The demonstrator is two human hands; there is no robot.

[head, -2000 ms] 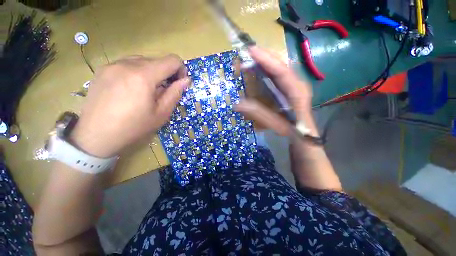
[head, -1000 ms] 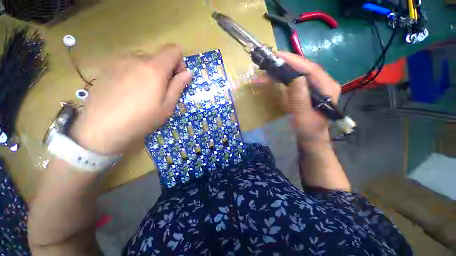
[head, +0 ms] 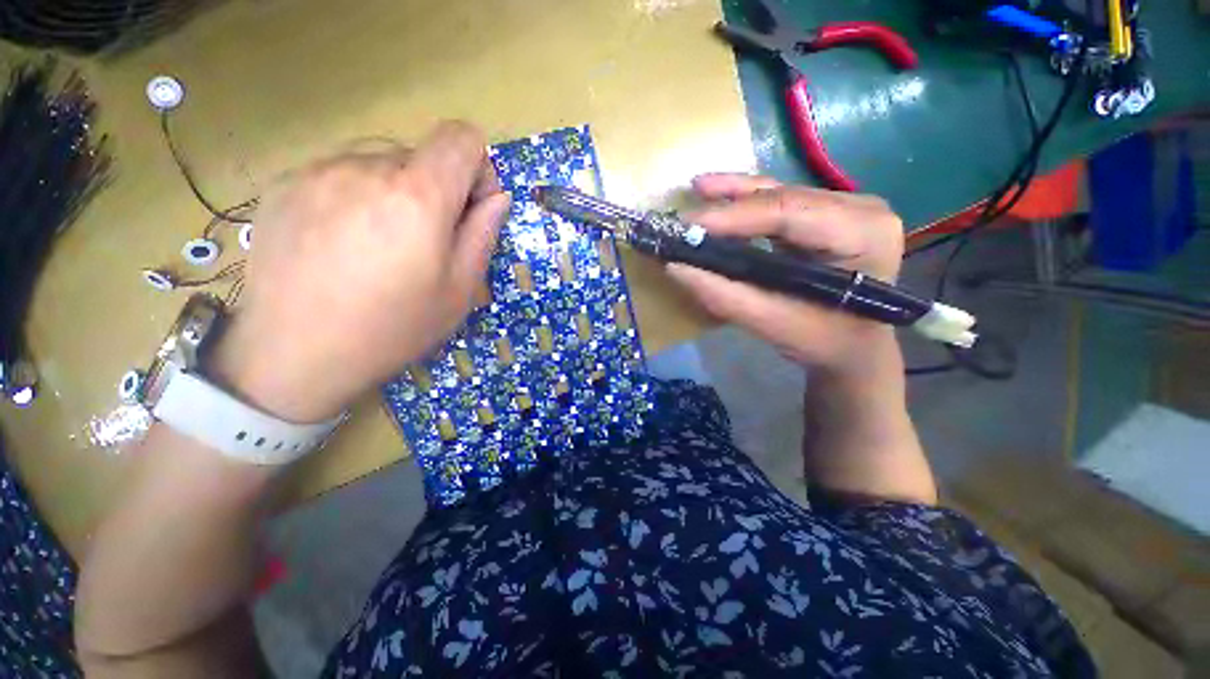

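Note:
A blue PCB panel (head: pixel 531 332) lies over the front edge of the tan board, its near end against the dark floral garment. My right hand (head: pixel 809 265) holds the soldering iron (head: pixel 783 272) by its black handle, with the metal tip over the panel's upper part near my left fingertips. My left hand (head: pixel 378 259) lies at the panel's upper left edge, thumb and finger pinched together. Thin wire leads (head: pixel 186 173) with small white discs (head: pixel 165 92) run out from under this hand. What the fingertips pinch is hidden.
A thick dark bunch of leads (head: pixel 40 186) lies at the far left. Side cutters (head: pixel 812 113) with red handles lie on the green mat (head: pixel 942 146) at the right. A dark unit with blue and yellow parts (head: pixel 1028 24) stands at the upper right. A red stool (head: pixel 1035 199) shows below.
The iron's tip has come from above the panel down to its upper part, and the handle now lies flatter. Several discs show beside my left hand, which stays near the panel's edge.

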